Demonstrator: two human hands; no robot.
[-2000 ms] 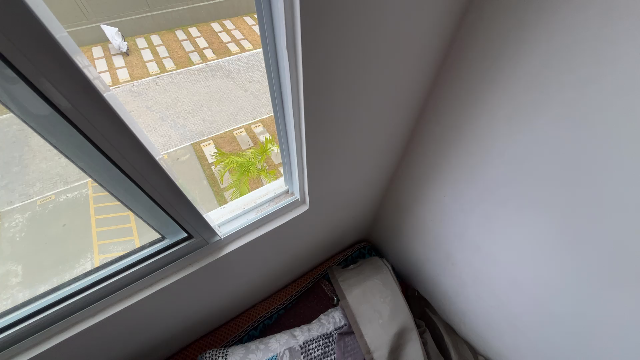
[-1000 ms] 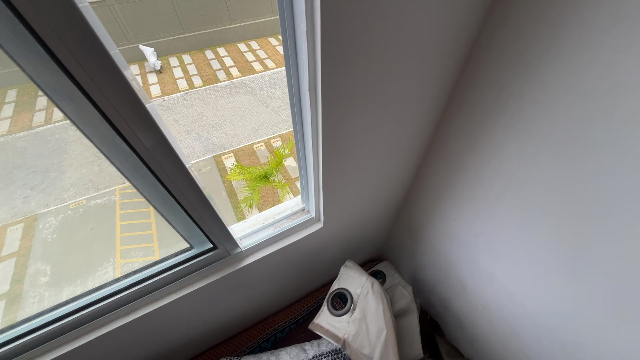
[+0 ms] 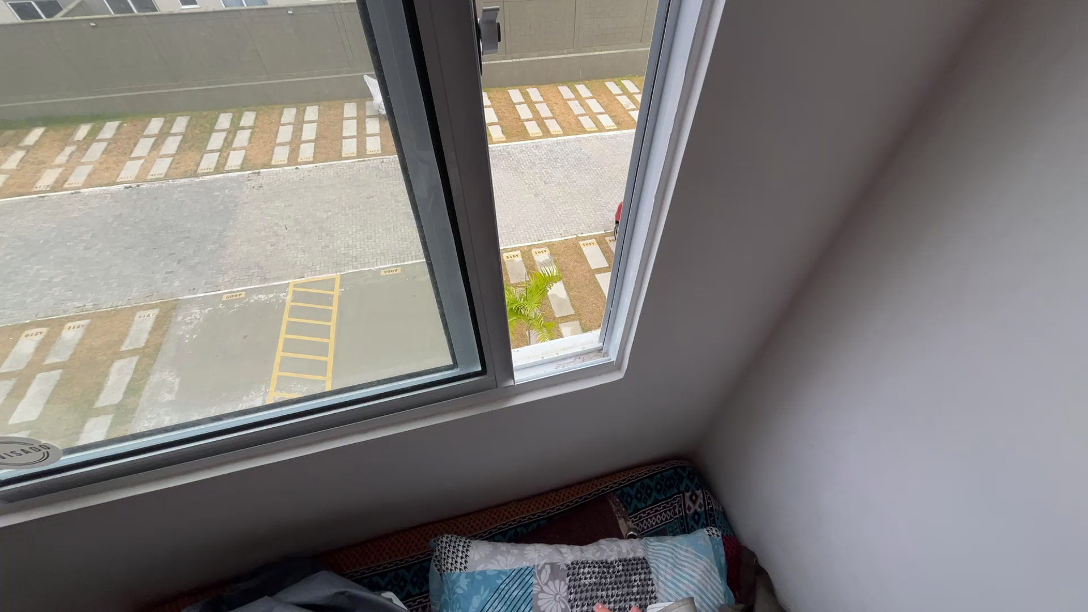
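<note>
Fingertips (image 3: 602, 608) just show at the bottom edge of the head view, in front of a patchwork pillow (image 3: 608, 578); I cannot tell which hand they belong to. Right beside them is a small piece of pale fabric (image 3: 676, 605), mostly cut off by the frame. Whether the fingers grip it is hidden. Behind the pillow lies a patterned woven cover (image 3: 663, 493) with a dark red item (image 3: 578, 523) on it. Dark grey cloth (image 3: 314, 592) is bunched at the lower left. The rest of my hands is out of view.
A sliding window (image 3: 497, 255) with a grey frame stands ahead, its right part uncovered by the sliding pane. A latch (image 3: 489, 30) sits high on the frame. The side wall (image 3: 935, 382) meets the window wall in a corner at right. Outside, paving and a palm show below.
The pale fabric with metal eyelets, raised near the corner one second ago, is down at the bottom edge, with only a small piece of pale fabric visible. The pillow is uncovered. The view has swung left.
</note>
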